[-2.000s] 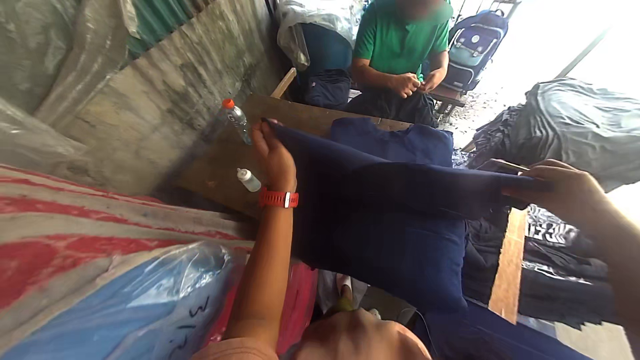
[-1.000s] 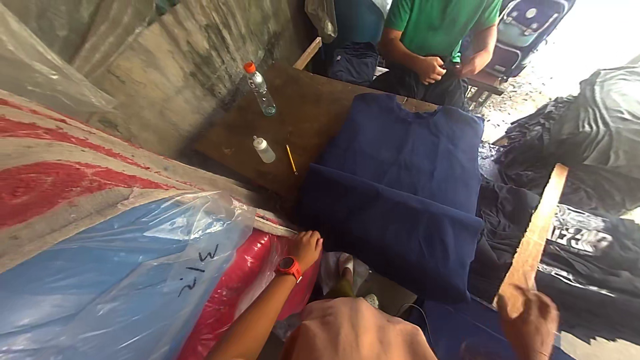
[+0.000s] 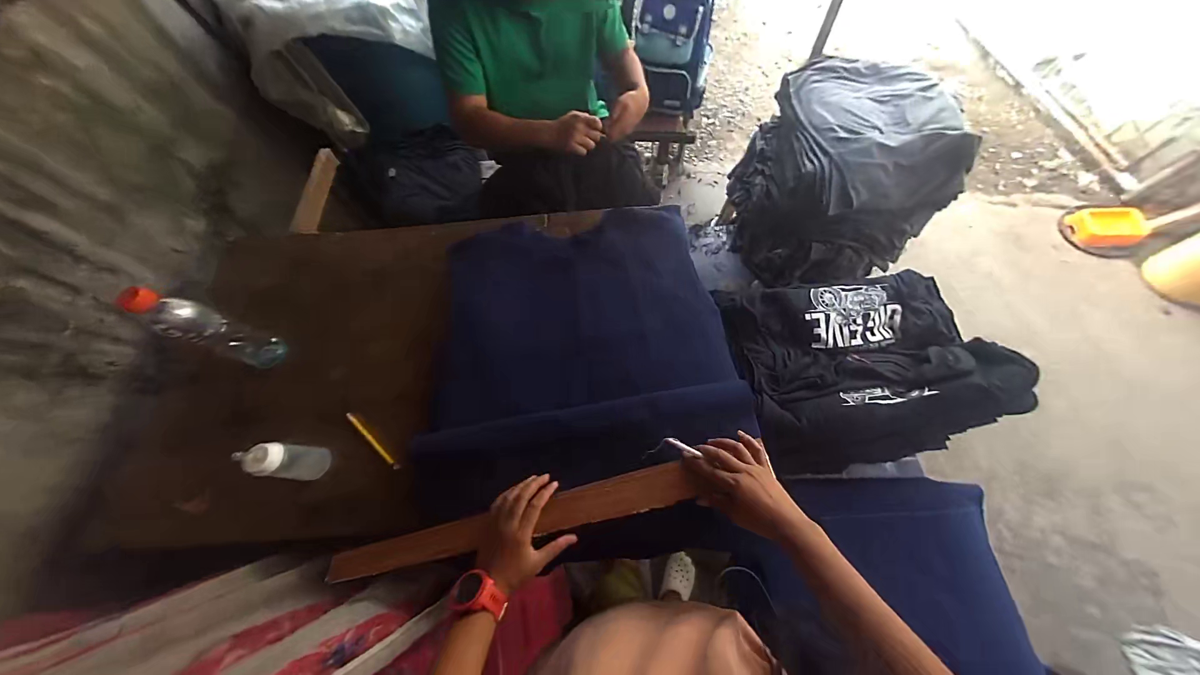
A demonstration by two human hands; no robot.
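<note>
A navy fabric garment piece (image 3: 581, 328) lies flat on the dark wooden table (image 3: 309, 394), its near part folded over. Across its near edge runs a long wooden strip (image 3: 600, 502), tilted up to the right. My left hand (image 3: 517, 530), below a red wristwatch (image 3: 478, 594), rests on the strip's middle with fingers spread. The right end of the strip is under my right hand (image 3: 741, 473), which also holds a thin white pen-like tool (image 3: 682, 448) between its fingers.
A clear bottle with an orange cap (image 3: 202, 328), a small white-capped bottle (image 3: 286, 461) and a yellow pencil (image 3: 373, 440) lie on the table's left. Black printed shirts (image 3: 862, 366) and more navy fabric (image 3: 900, 562) are at right. A person in green (image 3: 534, 84) sits across the table.
The wooden strip has come from the right side onto the navy fabric's near edge. My left hand has moved from beside the table onto the strip. The view has shifted.
</note>
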